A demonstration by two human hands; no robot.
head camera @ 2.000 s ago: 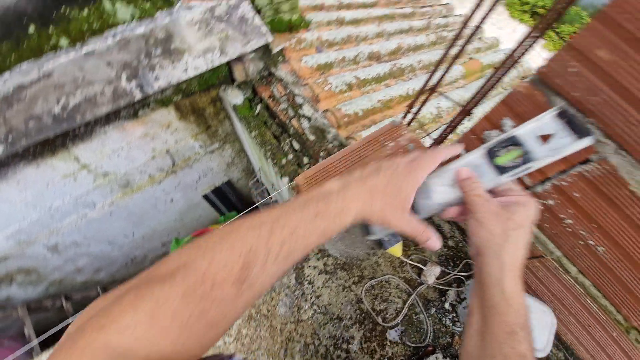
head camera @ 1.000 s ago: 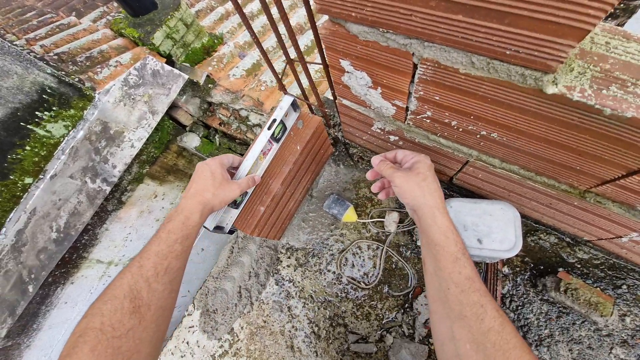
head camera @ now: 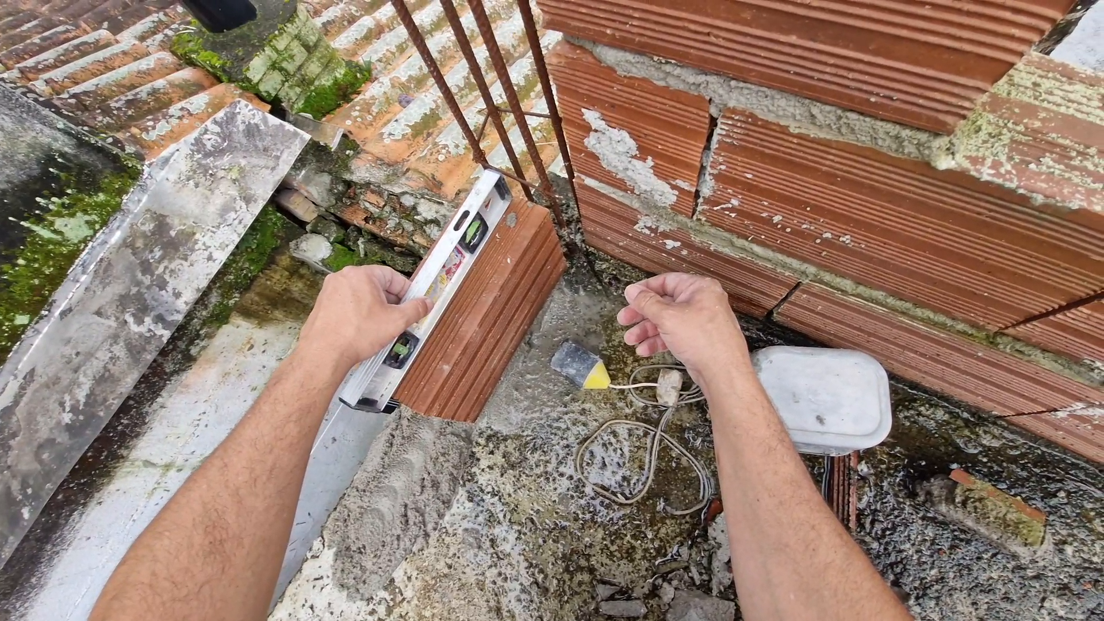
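Observation:
A spirit level [head camera: 453, 259] with green vials lies along the left side of a ridged hollow clay brick [head camera: 487, 319]. The brick stands on a mortared concrete ledge. My left hand [head camera: 366, 310] grips the level around its middle, thumb on its near face. My right hand [head camera: 681, 319] is raised over the ledge, right of the brick, with fingers loosely curled and nothing seen between them. Below it lies a plumb bob [head camera: 580, 365] with a yellow tip, its string [head camera: 647, 466] looped on the concrete. Wet mortar [head camera: 397, 500] spreads on the ledge in front of the brick.
Steel rebars [head camera: 500, 95] rise behind the brick. A clay brick wall [head camera: 862, 216] runs along the right. A white plastic container [head camera: 824, 398] sits by the wall, near a broken brick piece [head camera: 1000, 509]. Mossy roof tiles [head camera: 112, 78] and a concrete slab [head camera: 155, 302] lie at the left.
Two seconds ago both hands were at the level, held up in the air. By one second ago it was against the brick and my right hand was off it. The view has swung considerably.

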